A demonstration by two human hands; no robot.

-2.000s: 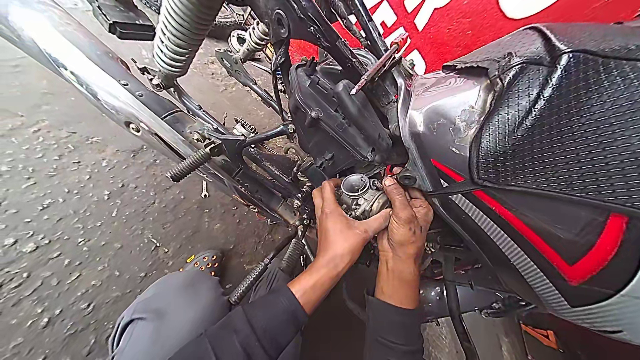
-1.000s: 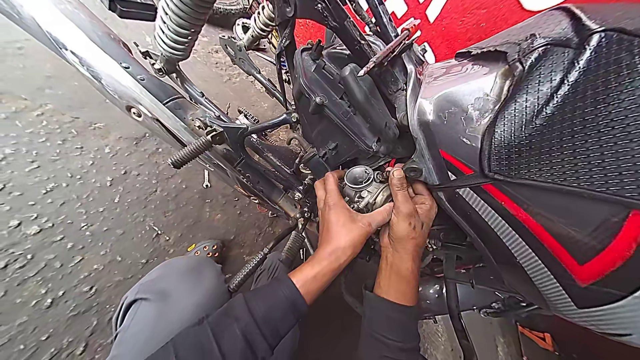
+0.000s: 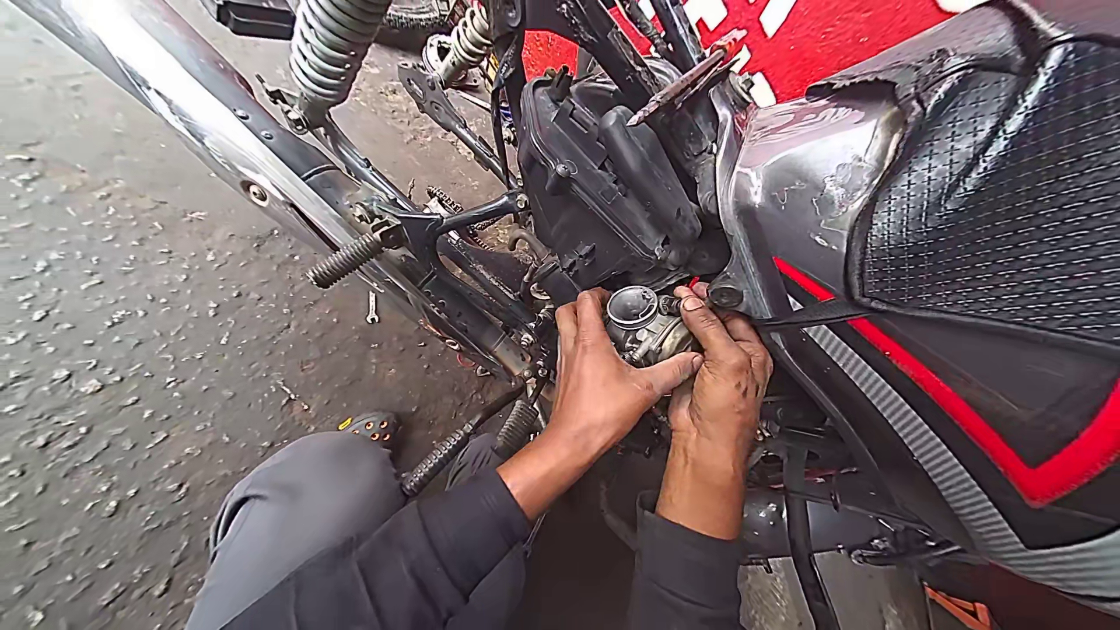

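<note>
A metal carburetor (image 3: 646, 325) with its round mouth facing up sits low in the motorcycle frame, below the black plastic airbox (image 3: 604, 175). My left hand (image 3: 599, 376) is wrapped round its left side, with the thumb across the front. My right hand (image 3: 722, 367) grips its right side, index finger and thumb by a dark fitting beside the mouth. A bit of red (image 3: 695, 283) shows just above the right fingertips. The undersides of the carburetor and several fingers are hidden.
The chrome exhaust (image 3: 157, 79), coil shock absorber (image 3: 337, 52) and rubber footpeg (image 3: 346, 261) are on the left. A small wrench (image 3: 373, 308) lies on the asphalt. The fuel tank with a black textured cover (image 3: 997, 192) fills the right. My shoe (image 3: 372, 427) is at lower left.
My right hand's fingers have shifted slightly upward around the fitting beside the carburetor mouth. Both hands stay on the carburetor.
</note>
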